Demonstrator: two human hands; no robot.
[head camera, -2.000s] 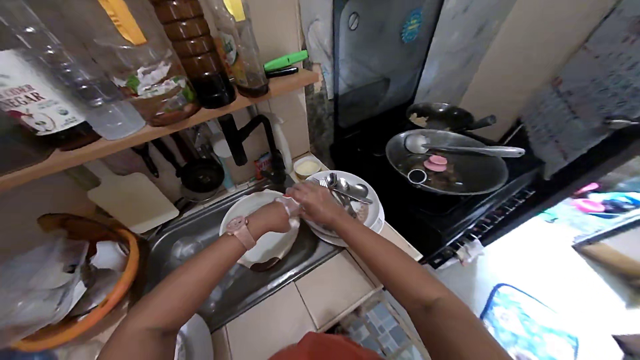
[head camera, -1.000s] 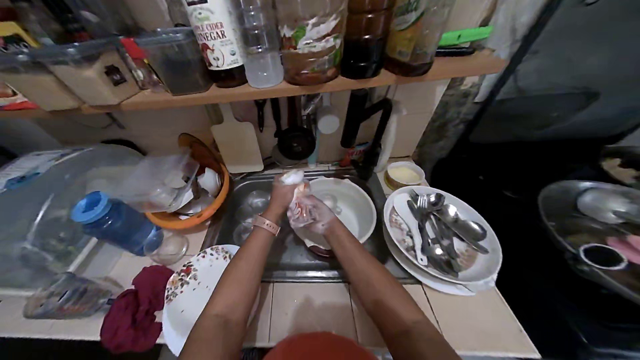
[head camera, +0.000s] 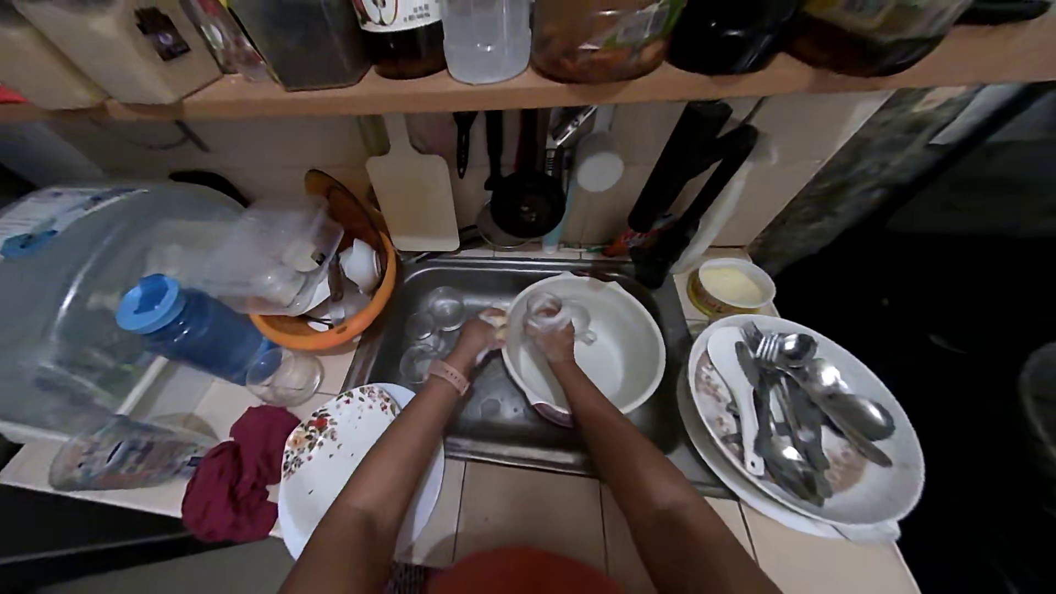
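My right hand (head camera: 551, 337) grips a small clear glass (head camera: 544, 307) over the left part of a white basin (head camera: 619, 351). The basin stands in a stainless steel sink (head camera: 495, 425). Just left of its rim, my left hand (head camera: 483, 334) is closed on a pale, soft-looking thing, perhaps a sponge; the fingers partly hide it. Several clear glasses (head camera: 445, 308) stand in the sink to the left of my left hand. Another clear vessel, partly hidden by my right hand, lies inside the basin.
White plates with spoons and forks (head camera: 796, 412) stand right of the sink, below a tub of yellow paste (head camera: 730, 285). To the left are floral plates (head camera: 330, 462), a maroon cloth (head camera: 239, 474), a blue jug (head camera: 206, 330) and an orange basin (head camera: 384, 297). A shelf (head camera: 412, 97) with bottles crosses above.
My hands were together at the plate of cutlery, then together over the sink. Now they are apart, the right one over the basin with a glass. The view has swung left.
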